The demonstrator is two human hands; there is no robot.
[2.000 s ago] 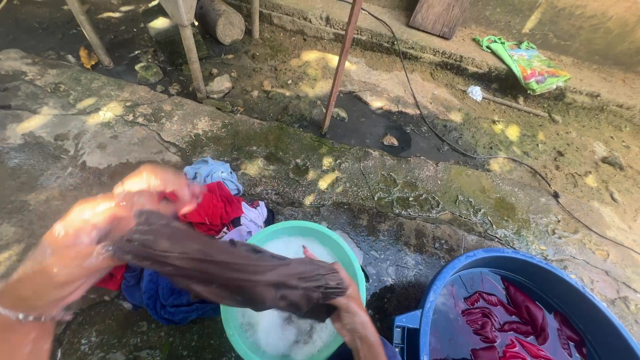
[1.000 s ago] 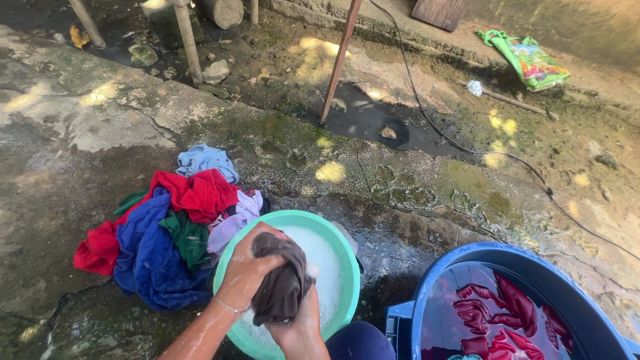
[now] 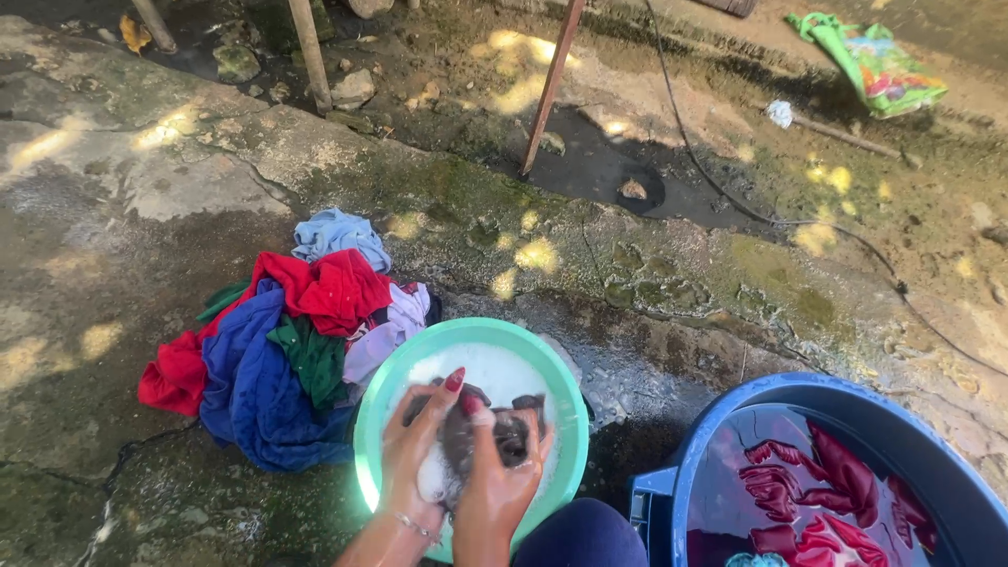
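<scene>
Both hands are over the green plastic basin (image 3: 568, 425), which holds white suds (image 3: 504, 366). A wet dark brown cloth (image 3: 461, 441) is bunched between them. My left hand (image 3: 413, 449), with a bracelet at the wrist, grips its left side, and foam clings there. My right hand (image 3: 504, 472) holds the right side, its thumb close to the left thumb. Left of the basin lies a heap of clothes: a red garment (image 3: 339, 291), a blue garment (image 3: 252, 378), a dark green one (image 3: 311, 358), a light blue one (image 3: 342, 236) and a lilac one (image 3: 390, 331).
A large blue tub (image 3: 709, 425) with dark red garments (image 3: 846, 472) in reddish water stands at the right. A knee (image 3: 583, 539) is beside the basin. Beyond the mossy concrete edge are wooden poles (image 3: 551, 87), a black cable (image 3: 693, 157), stones and a green printed bag (image 3: 882, 71).
Two seconds ago the brown cloth was stretched between my hands, left of and over the basin. Both hands then came together over the suds, and the cloth is now bunched there.
</scene>
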